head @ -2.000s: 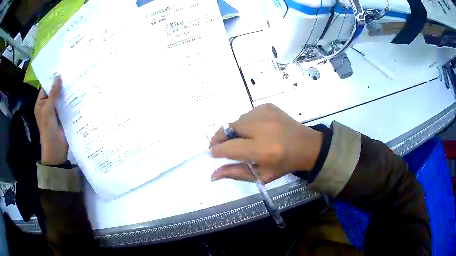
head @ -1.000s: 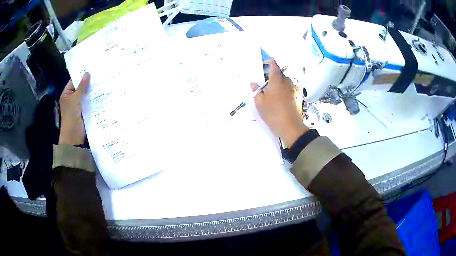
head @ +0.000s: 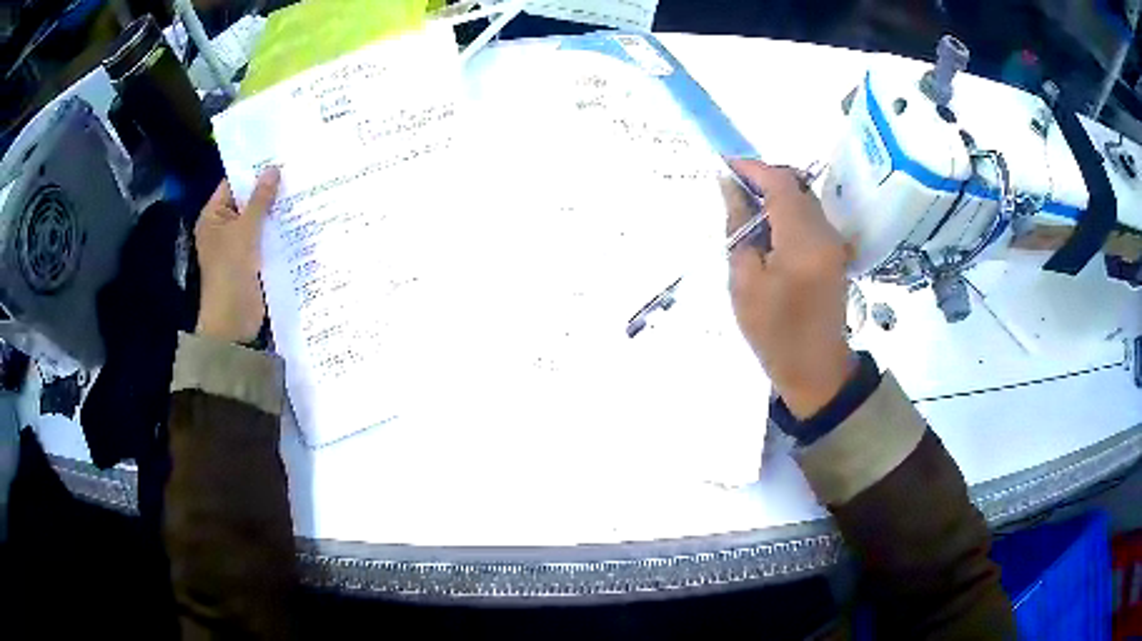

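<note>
White printed sheets lie on the white tabletop, washed out by glare where they overlap. My left hand holds the left edge of the left sheet, thumb on top. My right hand is at the right edge of the right sheet, with a pen between its fingers. The pen's dark clip end points down-left over the paper. A blue folder edge shows beyond the sheet at the top right. Whether my right fingers also grip the paper is unclear.
The white sewing machine head with blue trim stands at right. A green-yellow packet lies behind the papers. A dark cup-like object, a grey fan-like device and dark fabric are at left. A blue crate is below right.
The view has shifted. My right hand has moved from the lower edge of the sheets up to the right edge, still with the pen. More of the right sheet and the blue folder now shows.
</note>
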